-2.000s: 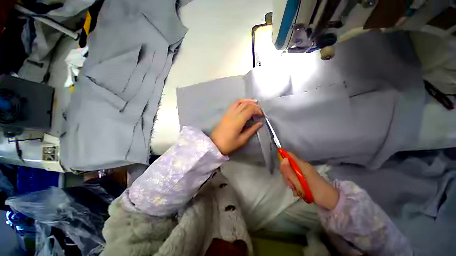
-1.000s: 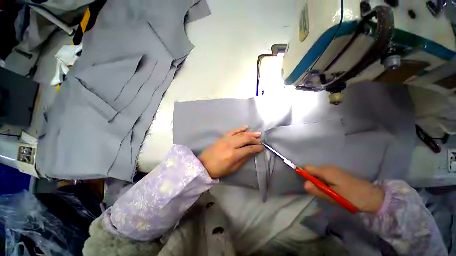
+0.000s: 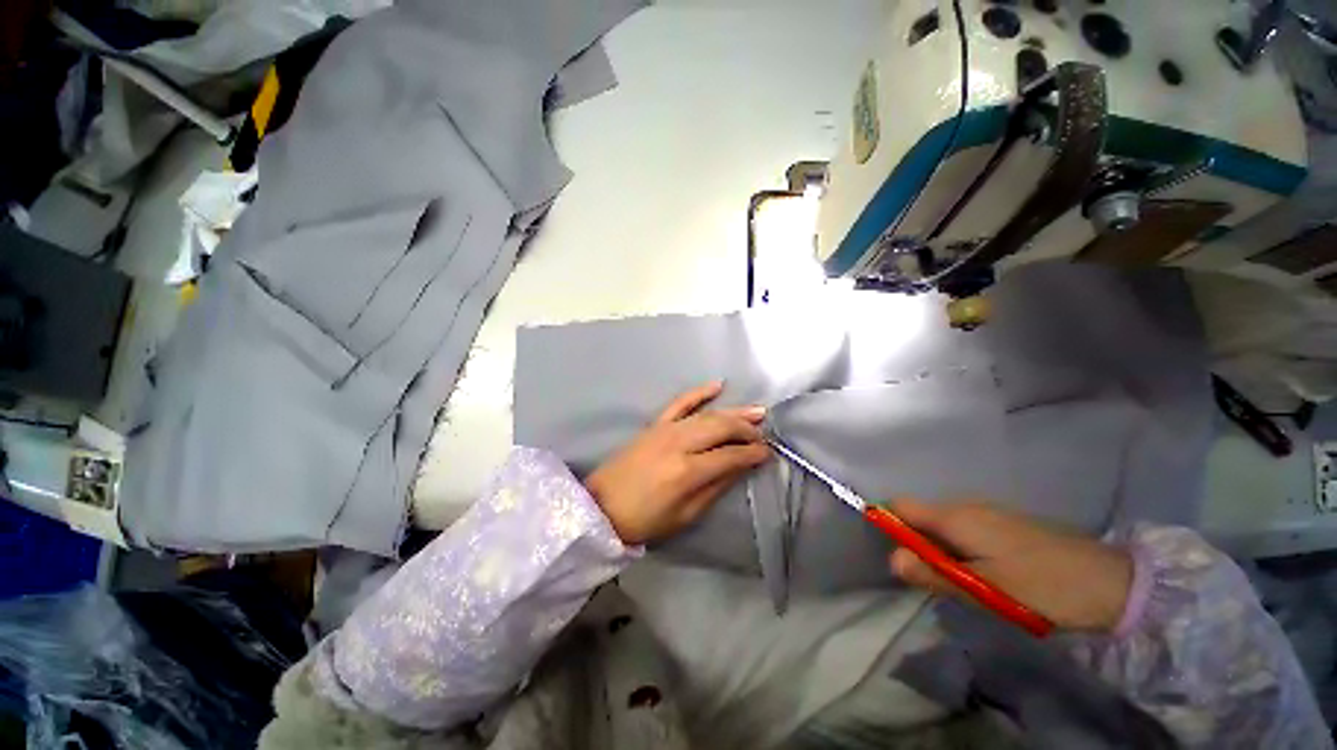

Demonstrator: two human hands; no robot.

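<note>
A grey cloth panel [image 3: 909, 454] lies on the table below the bright needle lamp, with a thin seam line across it. My right hand [image 3: 1012, 560] grips red-handled scissors [image 3: 953, 569]; their blades point up and left, and the tip is at the seam beside my left fingertips. My left hand [image 3: 679, 476] lies on the panel, its fingertips pressing the cloth by the blade tip. A narrow grey strip [image 3: 770, 550] hangs down from there toward my lap. Whether the blades are parted is hard to tell.
A cream sewing machine head [image 3: 1026, 132] with a teal stripe stands at upper right. Stacked grey panels [image 3: 337, 293] lie at left. A small dark red and black tool [image 3: 1251, 416] lies at right. Clear plastic [image 3: 103, 659] is at lower left.
Over two seconds, the scissors and my right hand have swung out to the right and flatter, with the tip near the seam. Since one second ago, little has changed beyond a slight view shift.
</note>
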